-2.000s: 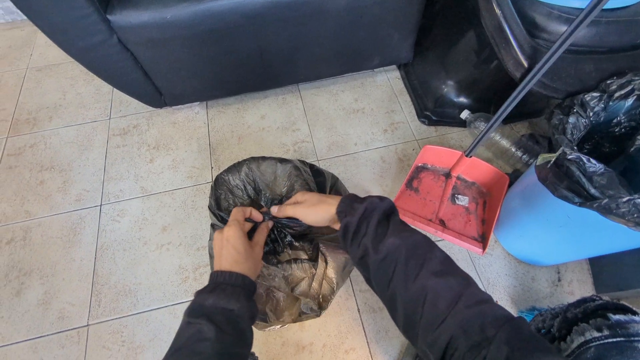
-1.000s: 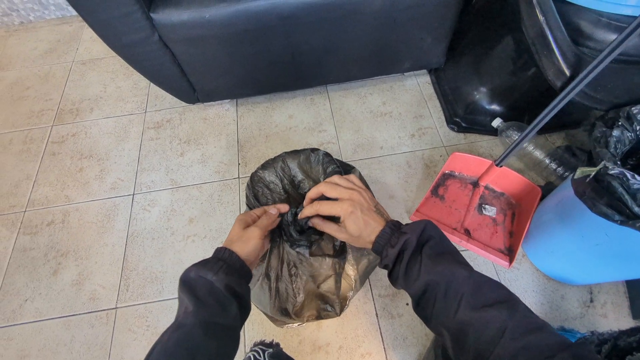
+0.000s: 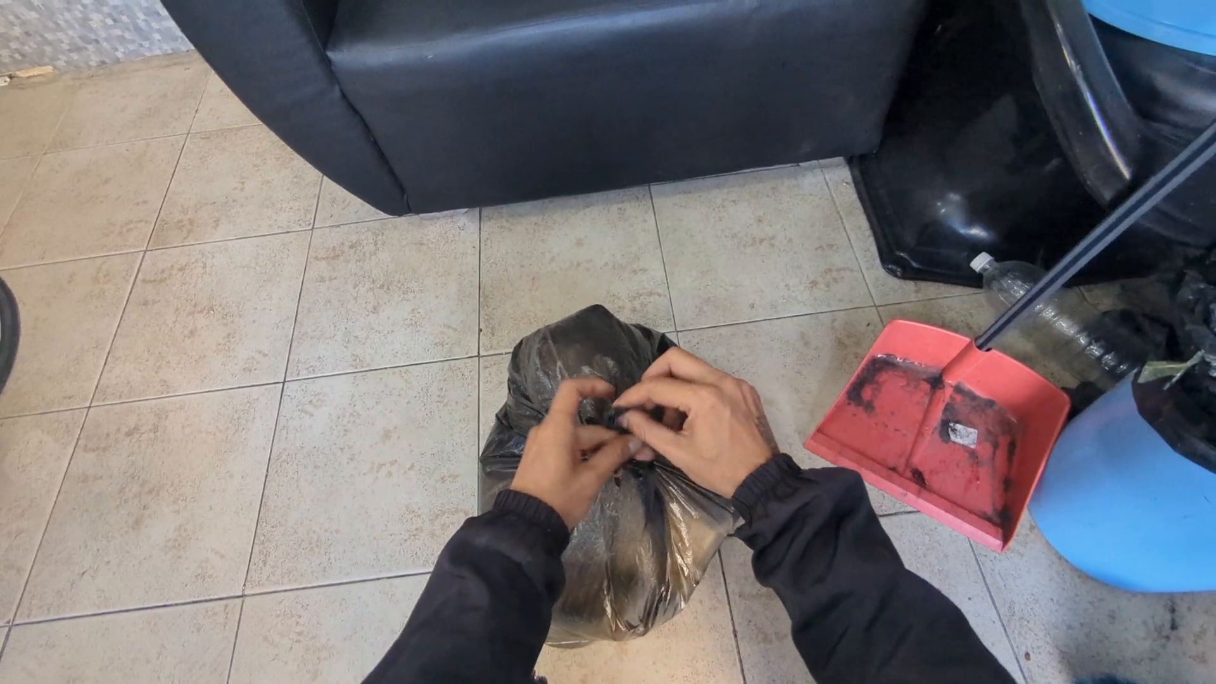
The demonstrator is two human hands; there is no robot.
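A filled black plastic garbage bag [image 3: 632,560], thin enough to show pale contents, rests on the tiled floor in the middle of the head view. Its gathered neck is at the top, between my hands. My left hand [image 3: 570,451] pinches the twisted plastic from the left with thumb and fingers. From the right, my right hand [image 3: 708,418] grips the same gathered plastic, its fingertips touching or nearly touching those of the left. The fingers partly hide the neck, so the shape of any knot cannot be told.
A red dustpan [image 3: 936,427] with dark hair-like debris lies to the right, its long handle slanting up. Beyond it are a clear plastic bottle [image 3: 1054,313] and a light-blue bin [image 3: 1130,494] with a black liner. A black padded seat [image 3: 608,104] stands behind the bag.
My hands stay at the bag's neck while their fingers shift; the right hand, spread over the neck a second ago, now pinches it beside the left. The view has shifted somewhat.
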